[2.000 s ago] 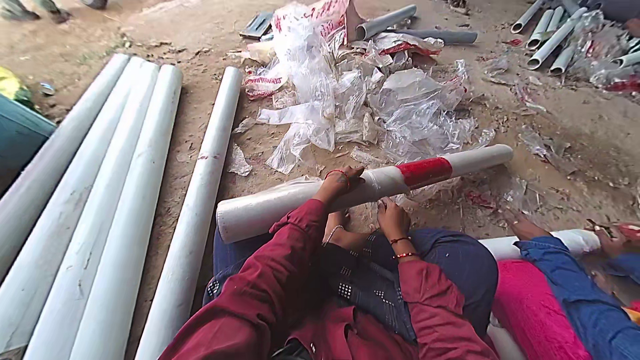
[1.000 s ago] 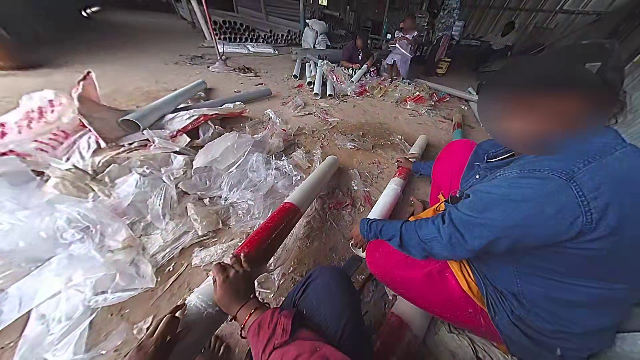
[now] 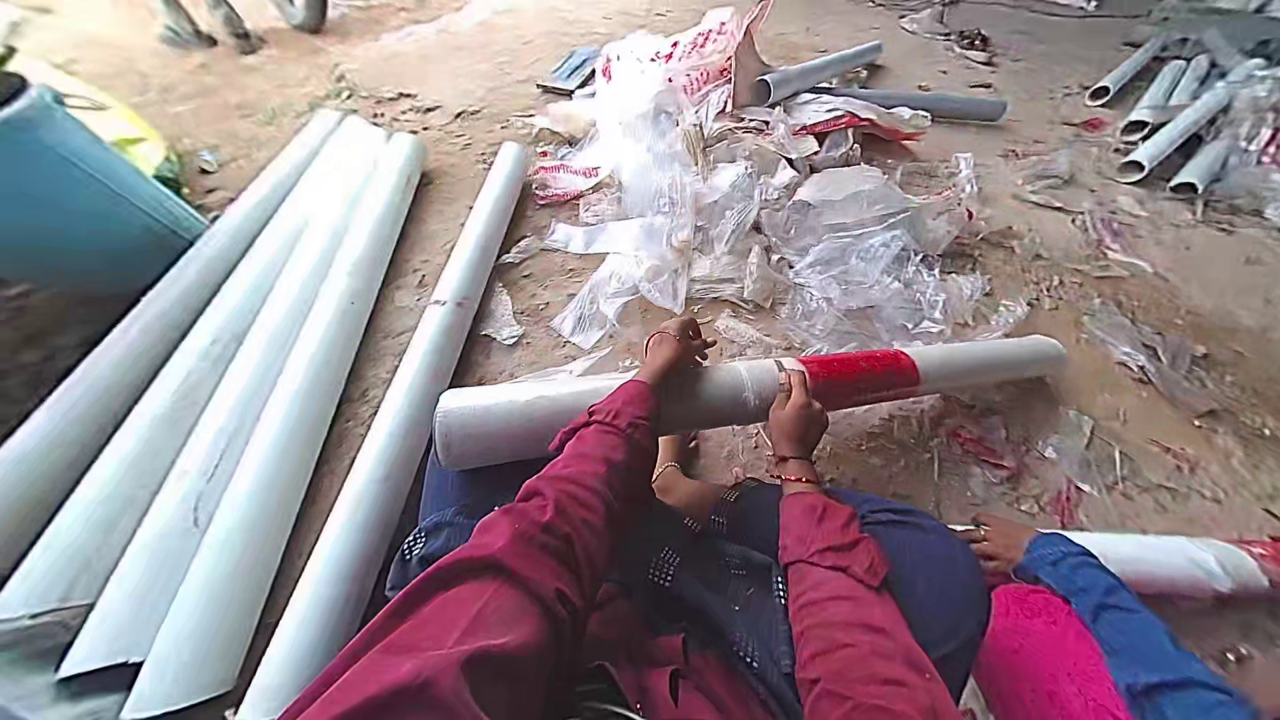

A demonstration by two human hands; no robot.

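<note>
A white pipe (image 3: 540,412) with a red band (image 3: 860,378) lies across my lap, its far end pointing to the right. My left hand (image 3: 677,350) is over the pipe's middle, fingers bent above its upper edge; whether it grips anything is hard to see. My right hand (image 3: 797,412) holds the pipe just left of the red band, with the thumb or a finger on a thin dark edge there. Clear plastic film seems to wrap part of the pipe. My bare foot shows below the pipe, between my arms.
Several white pipes (image 3: 290,390) lie side by side at the left, near a blue container (image 3: 90,190). Crumpled plastic wrapping (image 3: 850,230) covers the ground ahead. Grey pipes (image 3: 1190,120) lie at the upper right. Beside me a person's hand (image 3: 1000,545) touches another white pipe (image 3: 1150,562).
The view swung right toward the person beside me and has come back. Against two seconds ago, my right hand is up on the pipe at the red band's edge, rather than below the pipe.
</note>
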